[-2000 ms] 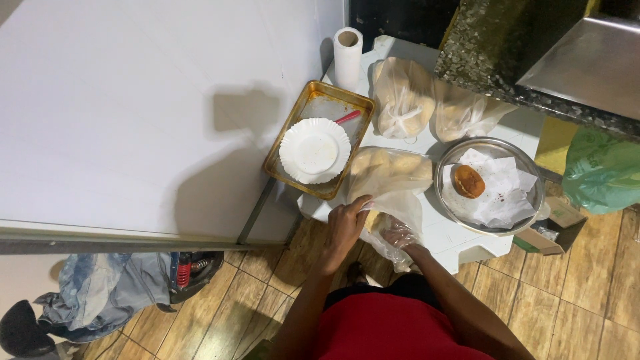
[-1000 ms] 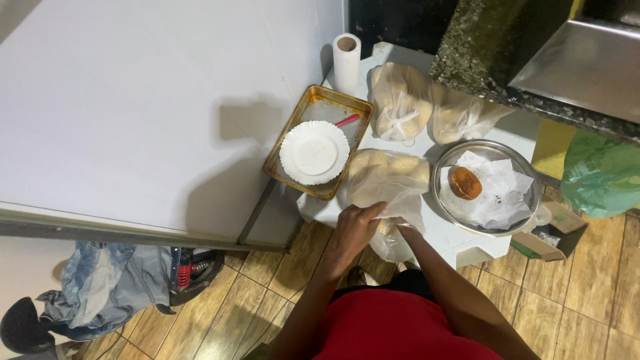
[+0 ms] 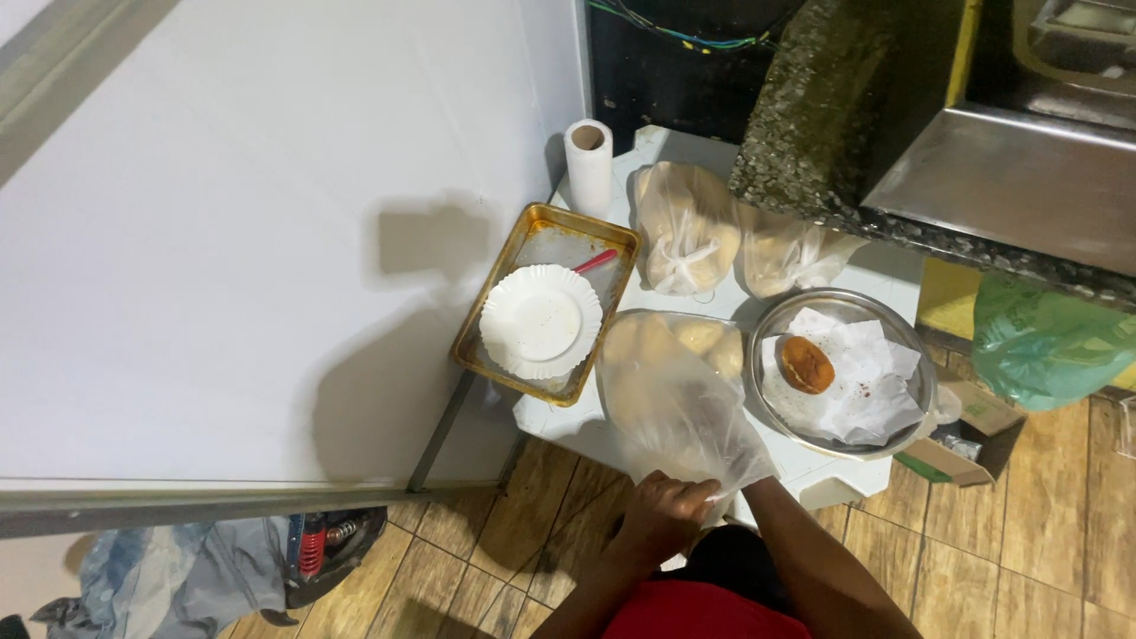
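A clear plastic bag [image 3: 674,399] with pale rounded pieces, perhaps dough or bread, lies at the near edge of the white table [image 3: 568,426]. My left hand [image 3: 670,508] grips the edge of its mouth. My right hand [image 3: 719,426] is inside the bag, blurred by the plastic, so its fingers cannot be made out. Right of the bag, a round metal bowl [image 3: 929,390] holds white paper [image 3: 852,373] and one browned, fried-looking piece [image 3: 807,365]. Two knotted bags [image 3: 688,231] [image 3: 790,253] of similar pale pieces lie behind.
A metal baking tray [image 3: 475,342] at the left holds a white fluted paper plate [image 3: 540,321] and a red-handled utensil [image 3: 596,260]. A white paper roll [image 3: 589,169] stands behind it. A stone counter [image 3: 799,115] overhangs the back right. An open cardboard box [image 3: 976,426] is on the floor.
My right hand was outside, at the bag's mouth, and is now inside the bag. My left hand still grips the mouth. The bag's loose plastic has been drawn out over my right hand.
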